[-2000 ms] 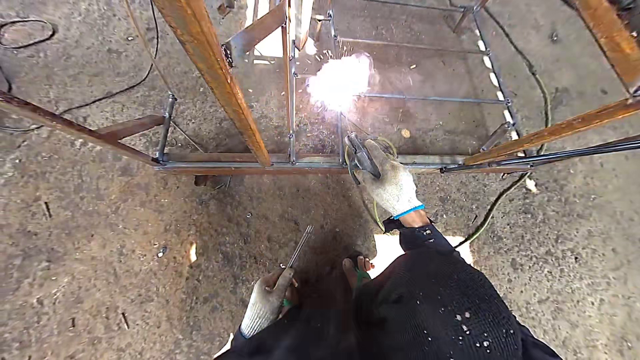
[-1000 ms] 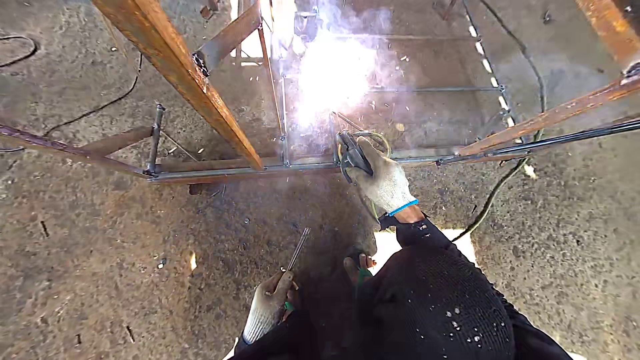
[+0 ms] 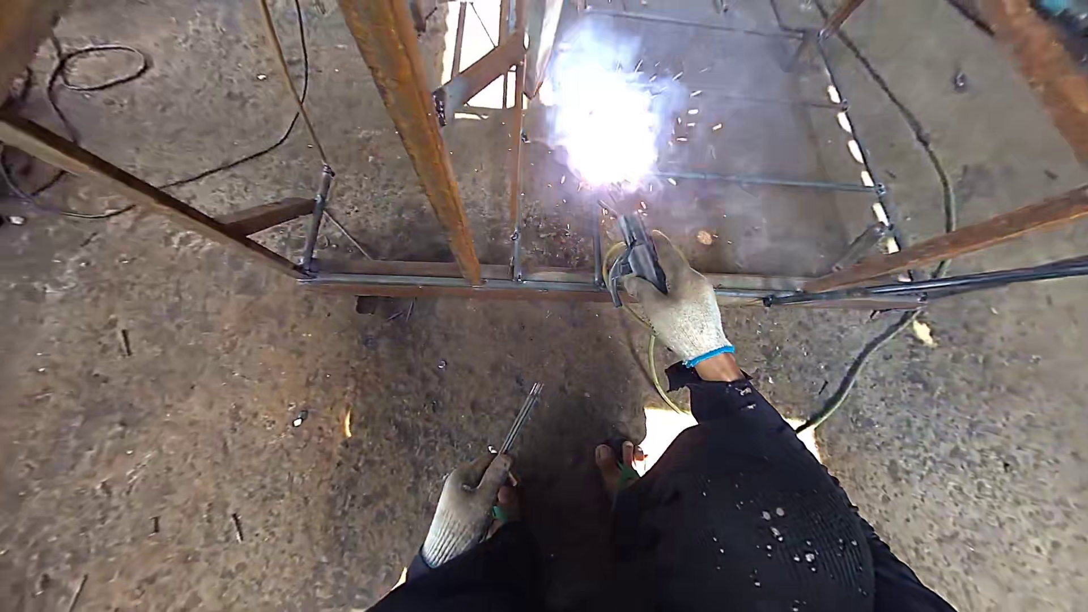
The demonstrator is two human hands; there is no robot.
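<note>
My right hand [image 3: 680,310], in a pale knit glove with a blue cuff edge, grips a black welding electrode holder [image 3: 639,253] just above the frame's lower rail. Beyond the holder's tip a white welding arc [image 3: 608,127] glares, with sparks and smoke around it; its glare hides the joint and most of the electrode. My left hand [image 3: 466,510], gloved too, is closed around several thin welding rods [image 3: 521,418] that point up and to the right, low in the view near my feet. The rusty steel frame [image 3: 544,289] spans the view ahead of me.
A rusty angle-iron bar [image 3: 412,127] slants across the upper middle. Thin steel rods [image 3: 782,182] cross the frame on the right. A welding cable [image 3: 858,374] runs over the concrete floor at the right, and a thin black cable [image 3: 246,160] curls at the upper left.
The arc keeps burning, and its glare has grown since the oldest frame. Both hands keep their hold. The view has shifted slightly.
</note>
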